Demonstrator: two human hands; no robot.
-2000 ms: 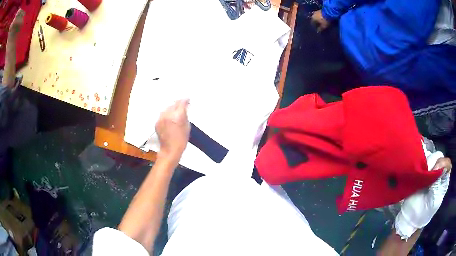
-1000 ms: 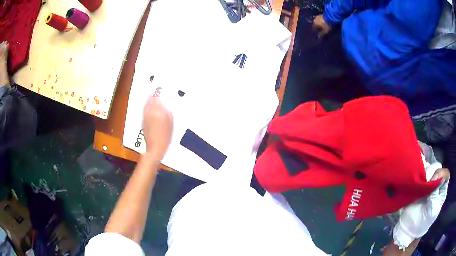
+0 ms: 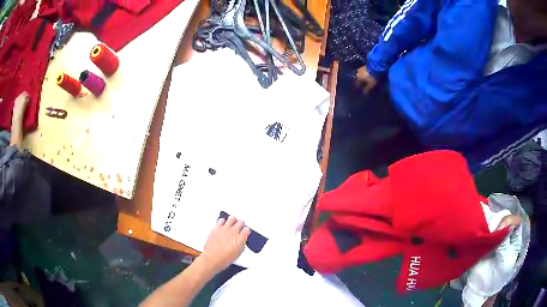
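A white jacket (image 3: 240,138) lies flat on the orange-brown table, with "MAGNET CLUB" lettering, two dark buttons and a small striped logo. My bare left hand (image 3: 227,241) lies palm down over part of a dark rectangular patch (image 3: 258,241) near the jacket's close edge. Its fingertips are on the patch's upper end; no cloth is lifted. My right hand (image 3: 510,224), in a loose white glove with fingertips showing, grips the edge of a red jacket (image 3: 429,192) and holds it up at the right. Dark buttons, a dark patch and white "HUA HA…" lettering show on it.
Grey and black hangers (image 3: 246,36) are heaped at the table's far end. Thread cones (image 3: 105,59) and small snips (image 3: 56,112) stand or lie on the pale tabletop (image 3: 114,138). Red garments and another person's hand (image 3: 19,114) are at left. A person in blue (image 3: 438,72) is at upper right.
The view has tilted up, showing more hangers. My left hand has moved from the lettering onto the dark patch, uncovering "MAGNET CLUB". My right hand still holds the red jacket.
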